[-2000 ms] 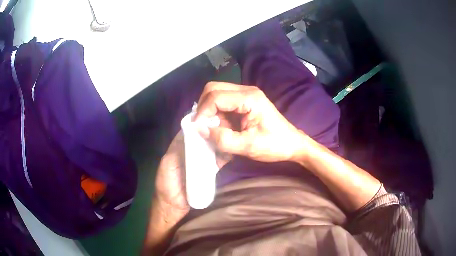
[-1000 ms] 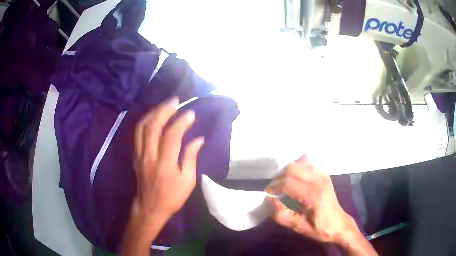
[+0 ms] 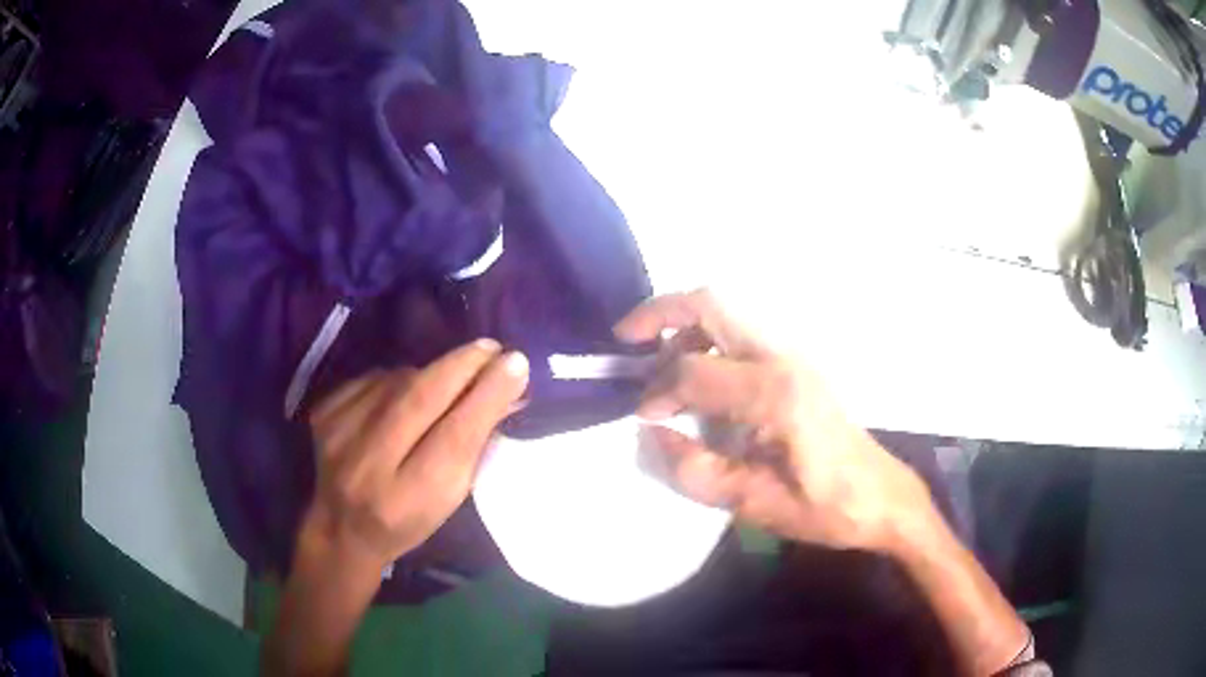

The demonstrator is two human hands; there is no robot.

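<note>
A purple garment [image 3: 556, 199] with white piping lies bunched at the table's left part and front edge. My left hand [image 3: 410, 443] pinches a purple edge of it between thumb and fingers. My right hand [image 3: 767, 423] grips the same edge further right, with a strip of white piping stretched between the hands. A white curved piece [image 3: 608, 522] hangs just below this edge, its upper side against the purple cloth. The right fingers are over its upper right corner. Whether the left fingertips also hold it is hidden.
The white sewing machine [image 3: 1137, 86] with blue lettering stands at the upper right, its needle area overexposed. Dark looped scissors [image 3: 1108, 271] lie on the white table [image 3: 1058, 384]. A white side extension [image 3: 146, 450] runs along the left. Green floor [image 3: 437, 641] shows below.
My left hand has gone from open over the garment to pinching its edge. My right hand has brought the white piece up against that edge. The garment is more bunched.
</note>
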